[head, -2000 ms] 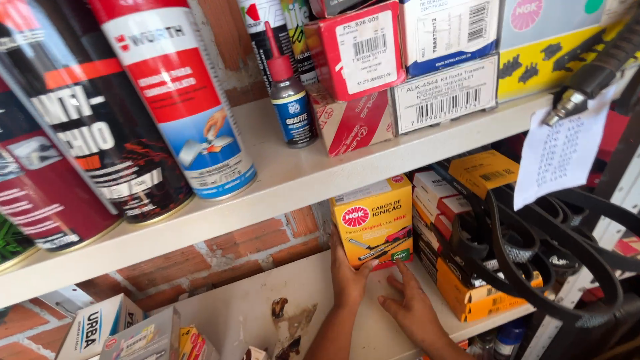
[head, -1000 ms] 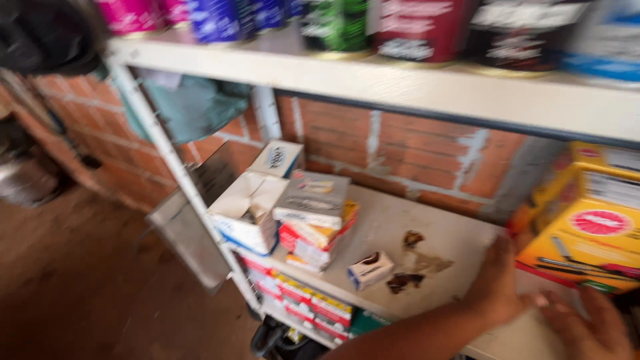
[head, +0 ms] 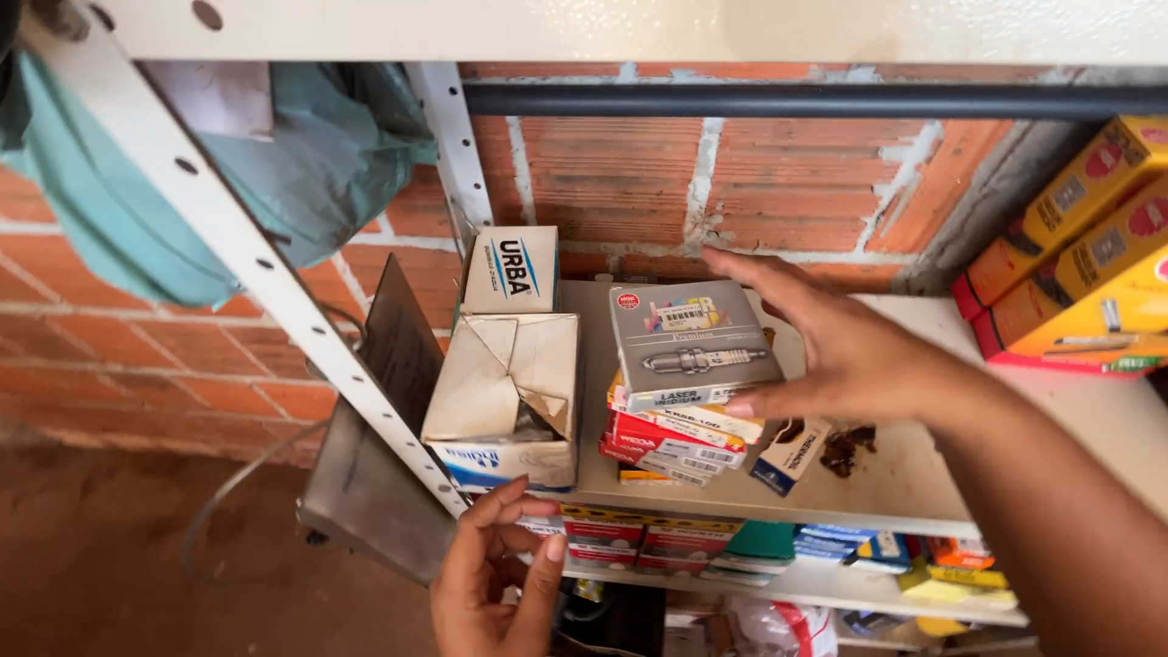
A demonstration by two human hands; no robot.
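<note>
A grey NGK spark plug box (head: 693,342) tops a stack of small red and yellow boxes (head: 671,443) on a metal shelf (head: 894,484). My right hand (head: 812,338) reaches over the grey box's right side, fingers spread; whether its thumb touches the box I cannot tell. My left hand (head: 502,575) is raised before the shelf's front edge with fingers curled apart, holding nothing. Beside the stack stands a worn white carton (head: 511,392) with a torn top, and behind that a white Urba box (head: 513,274). A small white and blue box (head: 789,452) lies right of the stack.
Yellow NGK boxes (head: 1086,265) stand at the right end. A perforated metal upright (head: 265,265) rises at left, with a teal plastic bag (head: 319,173) behind it. The upper shelf (head: 584,32) overhangs. Red boxes (head: 643,545) fill the level below.
Two seconds ago both hands were at a yellow NGK box; now it is out of them, and my right hand is at the stacked boxes. The view has swung left.
</note>
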